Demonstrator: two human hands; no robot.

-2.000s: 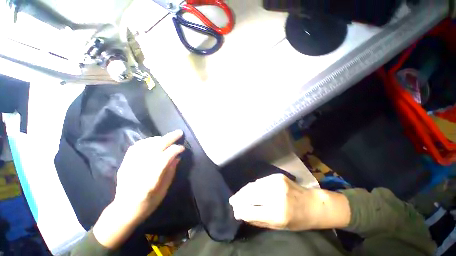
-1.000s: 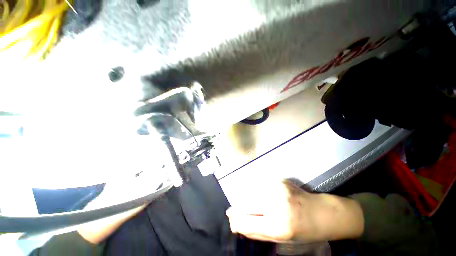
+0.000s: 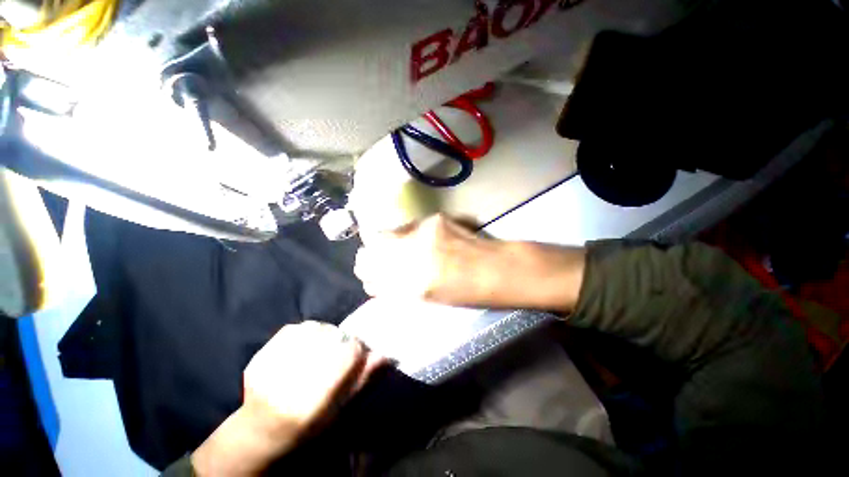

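The black garment piece [image 3: 195,307] lies spread on the table left of and below the presser foot and needle area [image 3: 321,200], and hangs over the front edge. My left hand [image 3: 303,373] holds its edge near the table's front, fingers curled. My right hand [image 3: 419,261] is beside the presser foot, fingers bent at the cloth's right edge. The glare washes out these fingers, so whether they grip the cloth cannot be told. The cloth under the foot is partly hidden by the machine head.
The machine head [image 3: 354,84] with red lettering spans the top. Scissors [image 3: 433,154] with red and dark blue loops lie behind my right hand. A dark object [image 3: 670,102] on a round black base [image 3: 626,172] stands at right. A red basket [image 3: 810,317] is below.
My left hand has come out from behind the machine head onto the near part of the cloth. My right hand has moved up to the presser foot. The cloth is spread wider, and the view has shifted.
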